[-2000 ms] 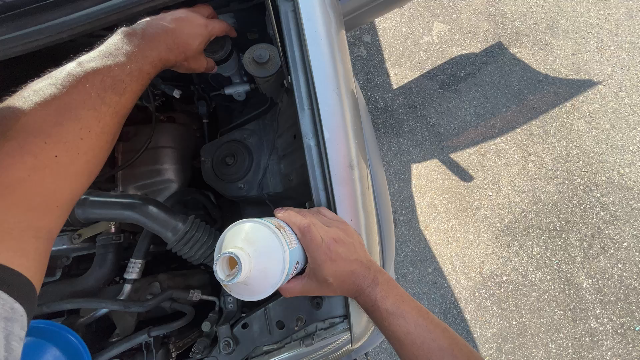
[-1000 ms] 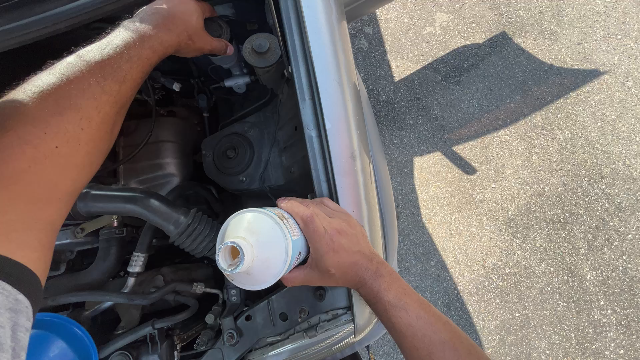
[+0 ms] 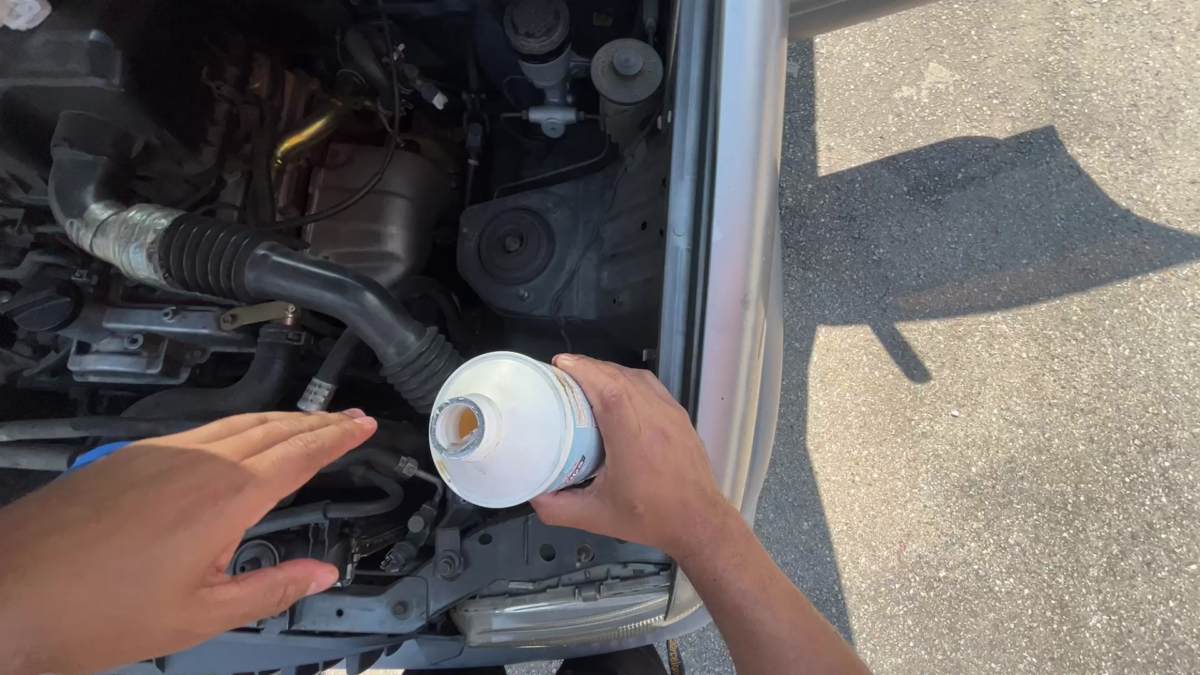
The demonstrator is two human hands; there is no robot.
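My right hand [image 3: 633,450] grips a white plastic bottle [image 3: 511,412] with a coned top. Its round mouth is uncapped, with amber liquid or residue visible inside, and it tilts toward the camera above the front of the engine bay. My left hand [image 3: 234,506] is empty, held flat with its fingers together and the thumb spread, pointing at the bottle without touching it. Partly hidden behind the left hand is a blue plastic thing [image 3: 98,454]. At the top, two capped reservoirs, one [image 3: 536,28] dark-topped and one [image 3: 626,70] with a round grey cap, stand near the fender.
A black corrugated air intake hose [image 3: 319,286] crosses the bay. The strut tower [image 3: 514,246] lies beyond the bottle. The silver fender edge [image 3: 741,281] runs down the right side, the headlight [image 3: 562,614] is at the front, and sunlit asphalt [image 3: 1012,469] lies outside.
My left hand has left the dark-topped reservoir and come down to the lower left, near the bottle. My right hand still holds the bottle in about the same place.
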